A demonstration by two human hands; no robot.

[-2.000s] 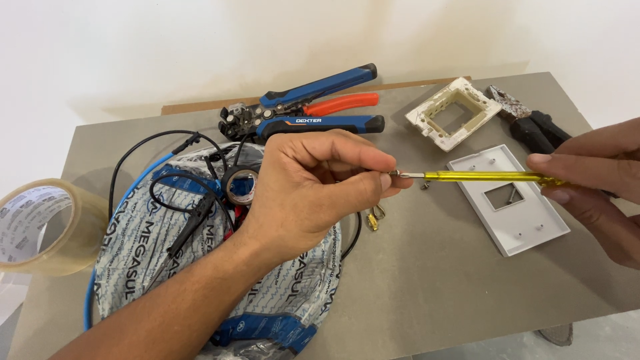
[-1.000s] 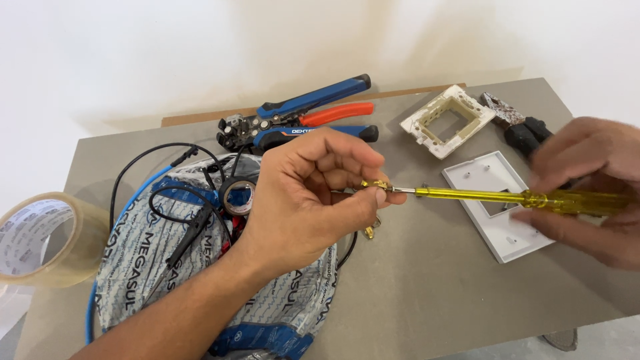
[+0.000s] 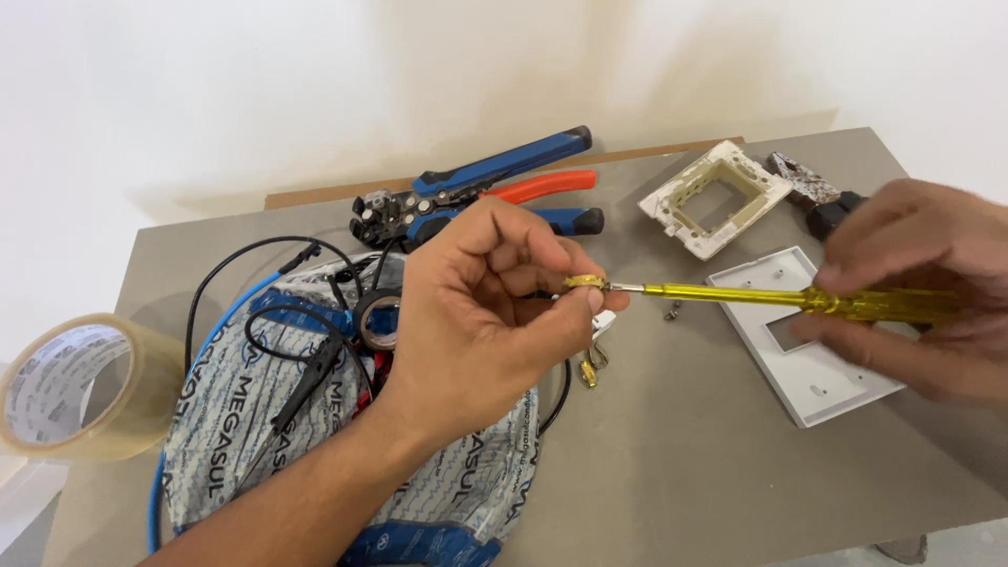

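My left hand (image 3: 488, 323) pinches a small brass part (image 3: 584, 281) between thumb and fingers, above the middle of the table. The metal tip of a screwdriver with a translucent yellow handle and shaft cover (image 3: 724, 294) meets a small screw at the brass part. Around the handle are the fingers of my right hand (image 3: 906, 276), slightly blurred. Below my left hand lie another small brass piece (image 3: 588, 374) and, partly hidden, a small white part (image 3: 603, 323). A loose screw (image 3: 672, 310) lies under the shaft.
Blue-handled wire strippers (image 3: 504, 161) lie behind my left hand. A plastic-wrapped cable coil (image 3: 260, 441) carries electrical tape (image 3: 378, 319) and a black probe (image 3: 311, 378). Clear packing tape (image 3: 150, 378) stands left. A mounting frame (image 3: 713, 201), white wall plate (image 3: 819, 398) and rusty pliers (image 3: 803, 179) are right.
The brass part shows more plainly between my left fingers than two seconds ago. My right hand has shifted from the rear of the yellow shaft cover onto the handle.
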